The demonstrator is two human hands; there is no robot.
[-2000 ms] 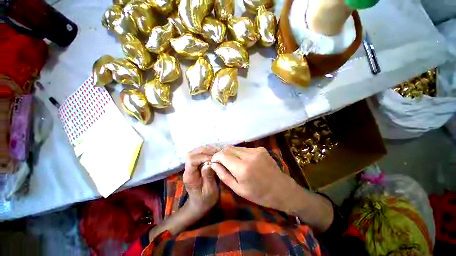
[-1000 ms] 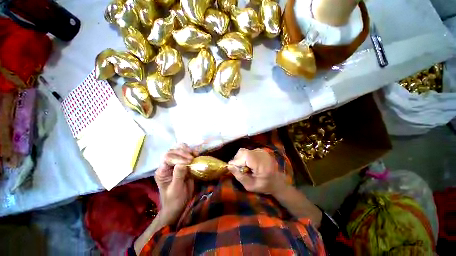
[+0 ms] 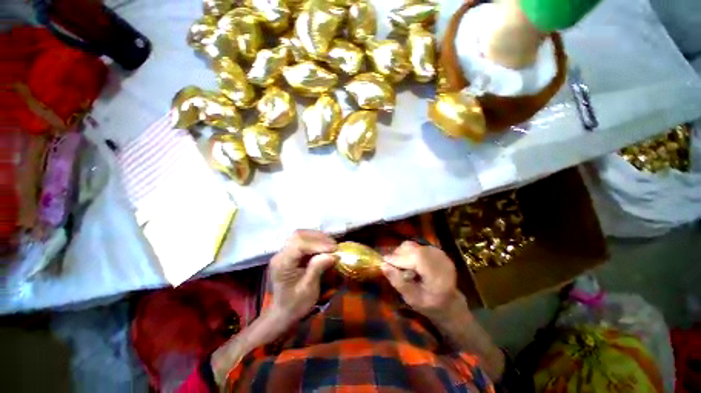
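A shiny stuffed gold ingot [image 3: 358, 260] is held level over the lap, just off the table's front edge. My left hand [image 3: 301, 270] pinches its left pointed end between thumb and finger. My right hand [image 3: 422, 278] is at its right pointed end, with fingers curled and a small dark thing showing between them, too small to name. No thread or needle can be made out. A loose pile of similar gold ingots [image 3: 310, 77] lies on the white table [image 3: 323, 196].
A plush potted figure [image 3: 500, 127] stands at the back right with a gold piece [image 3: 457, 115] against it. A slim tool [image 3: 584, 106] lies beside it. A patterned sheet [image 3: 146, 165] lies left. An open cardboard box [image 3: 565, 238] with gold pieces is below the table's right edge.
The hands were close together with the ingot mostly hidden; they then parted and the ingot showed between them. The view has since shifted, and the ingot and both hands appear farther right.
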